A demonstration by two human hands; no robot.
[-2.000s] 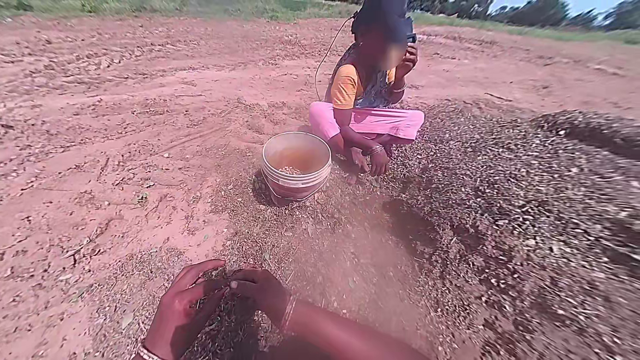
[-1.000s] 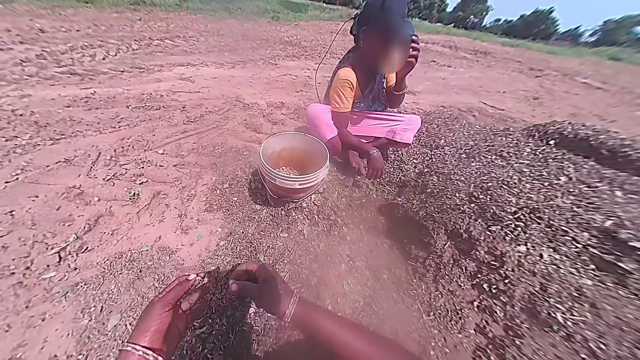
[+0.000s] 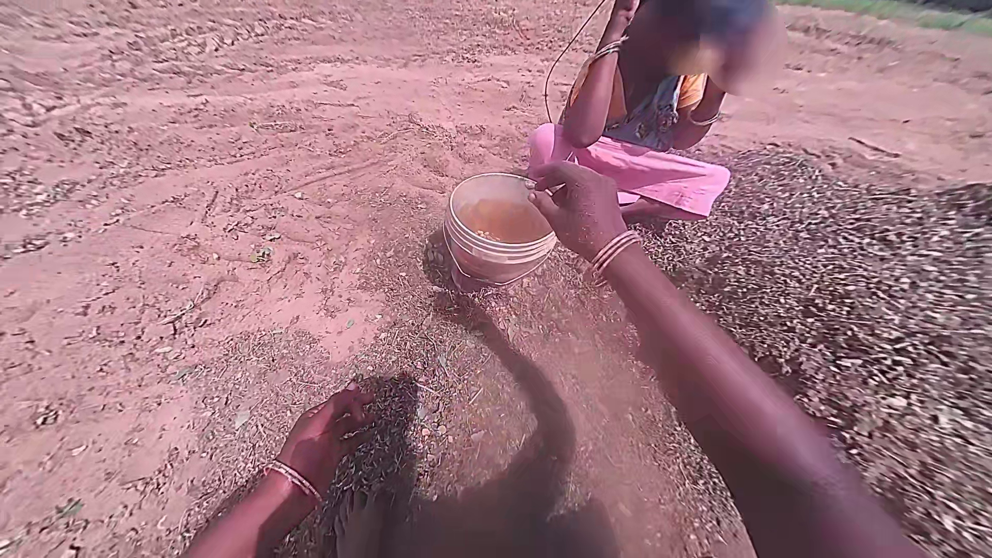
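Observation:
A white plastic bucket (image 3: pixel 496 252) with a wire handle stands on the soil in the middle, with small pale pieces at its bottom. My right hand (image 3: pixel 577 208) reaches out to the bucket's right rim, thumb and fingertips close together; whether something small is between them cannot be told. Near the ground at the lower left is my left hand (image 3: pixel 325 434), fingers curled loosely over dry plant litter (image 3: pixel 434 387). What lies under its fingers is hidden. Both wrists wear bangles.
Another person (image 3: pixel 639 147) in pink legwear sits cross-legged just behind the bucket, both arms raised toward the head. A wide heap of dry plant debris (image 3: pixel 868 310) spreads along the right. Reddish bare soil (image 3: pixel 194 155) with scattered bits extends at the left.
My right hand has moved from beside my left hand, forward to the bucket's rim. The seated person's lowered arm has come up. The view has tilted down.

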